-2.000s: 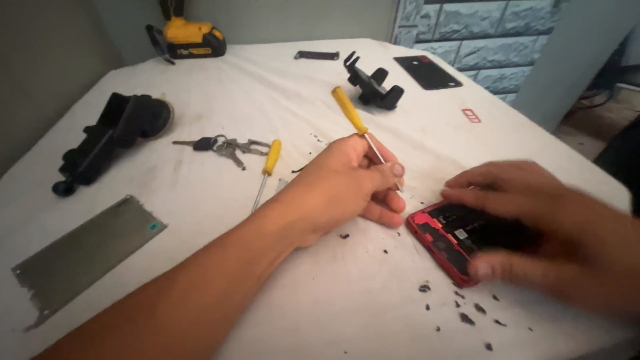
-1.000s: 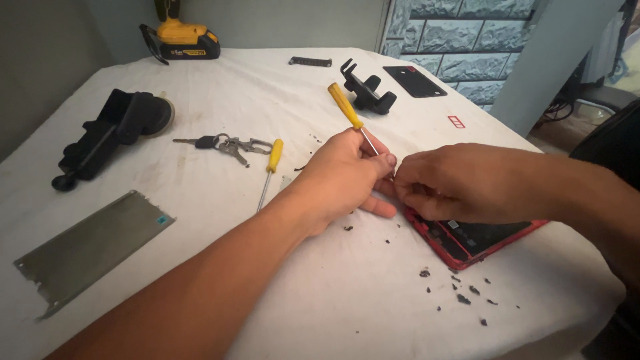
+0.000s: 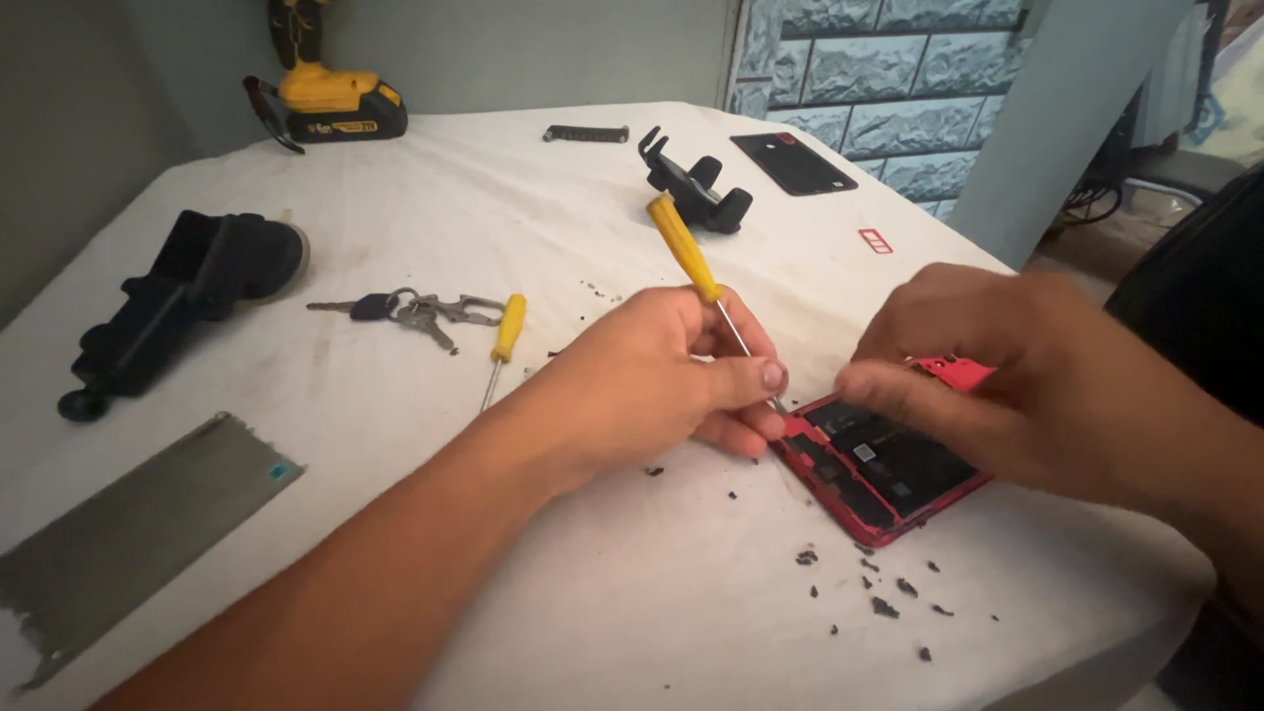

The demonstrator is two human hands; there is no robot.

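My left hand (image 3: 681, 385) is closed on a yellow-handled screwdriver (image 3: 686, 247), its shaft slanting down to the near left corner of a red phone frame (image 3: 879, 459). The frame lies with its dark inner parts and battery showing. My right hand (image 3: 968, 365) hovers over the frame's far right part, fingers bent; whether something is between them is hidden. Dark crumbs (image 3: 886, 606) are scattered on the white cloth in front of the frame. A second yellow-handled screwdriver (image 3: 510, 328) lies left of my left hand, partly hidden by my forearm.
Keys (image 3: 425, 311), a black holder (image 3: 178, 296) and a thin grey panel (image 3: 148, 533) lie at left. Farther back are a yellow and black cordless drill (image 3: 336, 99), a black strip (image 3: 587, 133), a black clamp mount (image 3: 696, 188), a dark back panel (image 3: 793, 163) and a small red frame (image 3: 875, 241).
My right hand has moved right, away from the screwdriver and my left fingertips, uncovering more of the phone's inside. My left hand has kept its hold on the screwdriver.
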